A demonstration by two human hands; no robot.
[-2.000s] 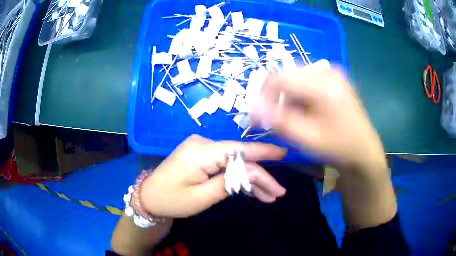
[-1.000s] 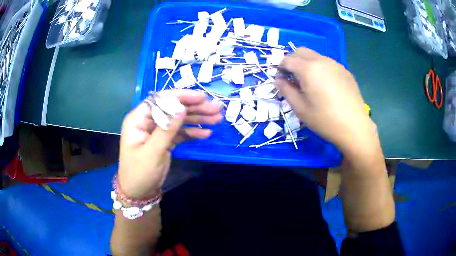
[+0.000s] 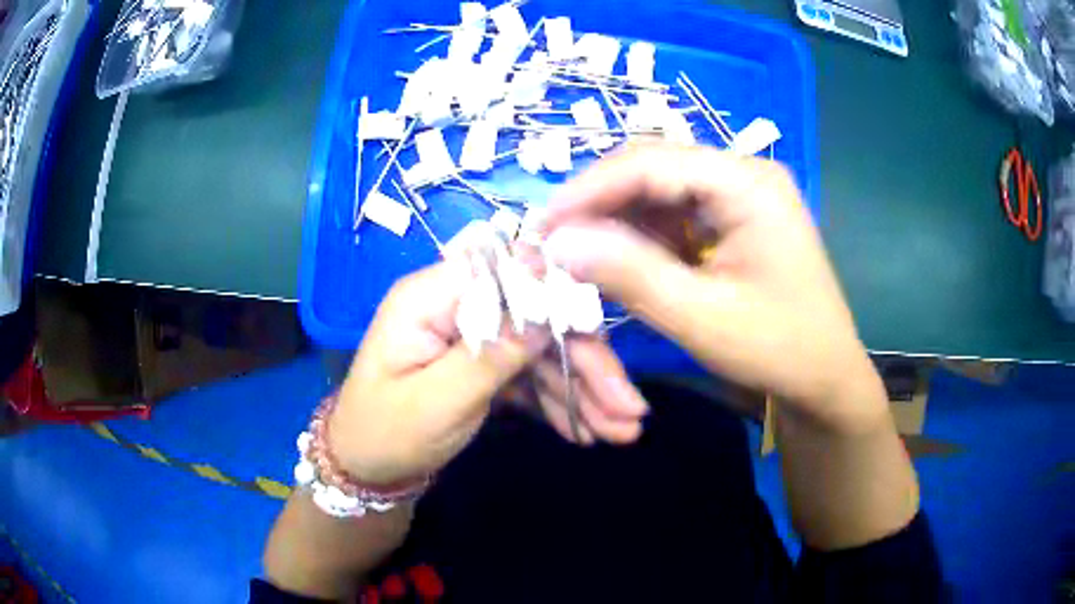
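Observation:
A blue tray [image 3: 324, 254] holds many loose thin silver rods with white tags [image 3: 434, 153]. My left hand [image 3: 442, 354], with beaded bracelets at the wrist, holds a bunch of tagged rods [image 3: 481, 301] at the tray's front edge. My right hand [image 3: 719, 271] is beside it on the right, thumb and fingertips at a white tag [image 3: 572, 301] by the bunch; one thin rod points down between the hands. Something small and yellowish shows in my right palm, too blurred to name.
A clear box of tagged parts [image 3: 165, 41] and a long bin of rods [image 3: 30, 130] are at the left. A digital scale [image 3: 855, 21], red-orange scissors [image 3: 1020, 195] and clear plastic bags [image 3: 1002, 53] are at the right, on a dark green mat [image 3: 200, 201].
Since one second ago, my left hand has moved right, to my right hand, and its bunch shows more white tags. My right hand has come down and left from the tray's right part.

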